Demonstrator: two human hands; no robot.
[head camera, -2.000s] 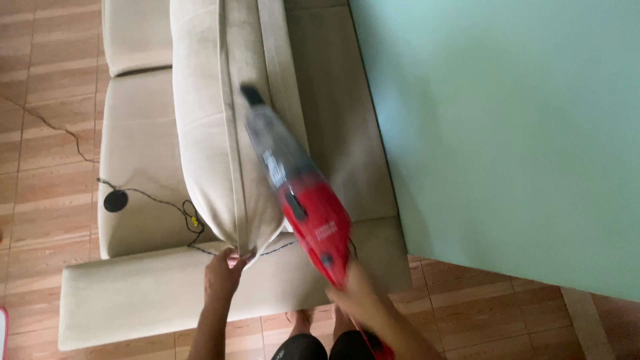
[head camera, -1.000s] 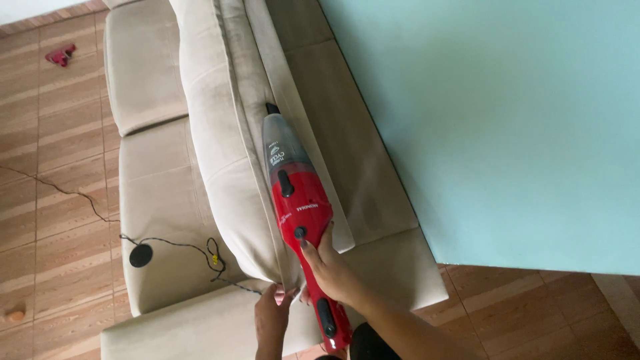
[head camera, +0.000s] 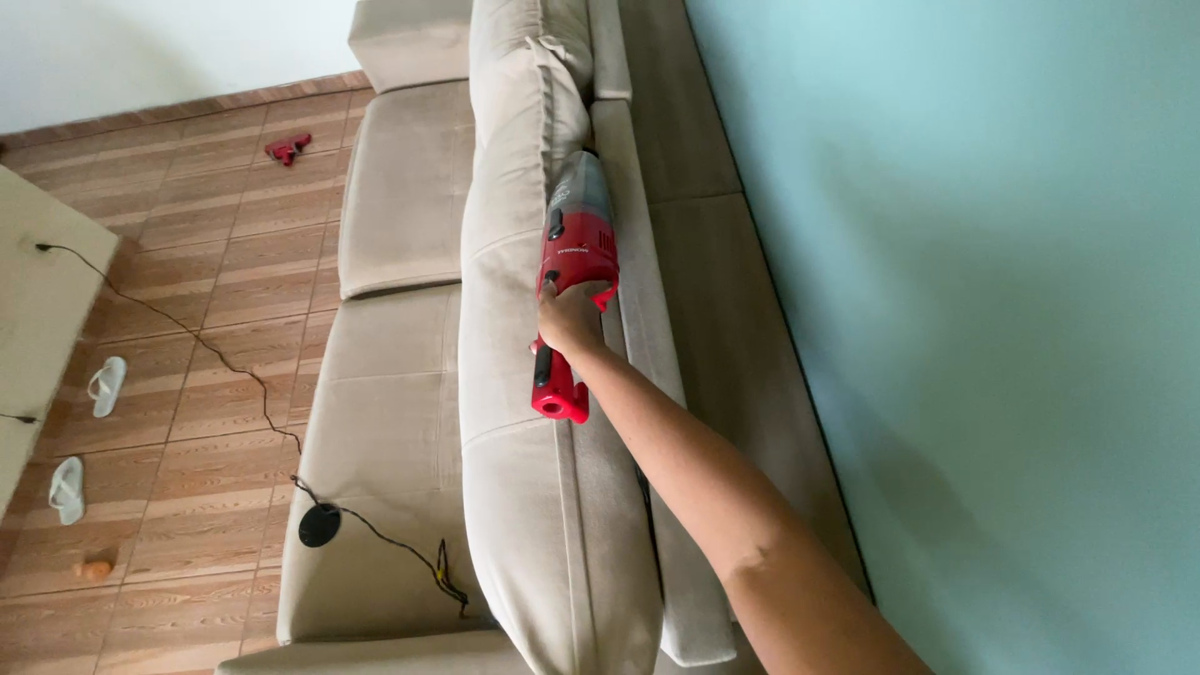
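Observation:
My right hand (head camera: 574, 314) is closed around the handle of a red handheld vacuum cleaner (head camera: 579, 246) with a clear grey dust cup. The vacuum lies lengthwise over the top of a long beige back cushion (head camera: 511, 347), its dark nozzle pointing to the far end, where the fabric is creased along a seam. Beneath and beside the cushion is the beige sofa (head camera: 389, 375). My left hand is out of the frame.
A black cord (head camera: 220, 356) runs across the tiled floor onto the seat, past a black disc (head camera: 320, 525). On the floor lie white flip-flops (head camera: 109, 386), a red vacuum floor head (head camera: 287, 148) and an orange object (head camera: 95, 569). A green-blue wall (head camera: 984, 281) stands right.
The right hand has moved the vacuum farther along the cushion toward its far end. My left hand, earlier at the cushion's near corner, has left the view. The view has shifted.

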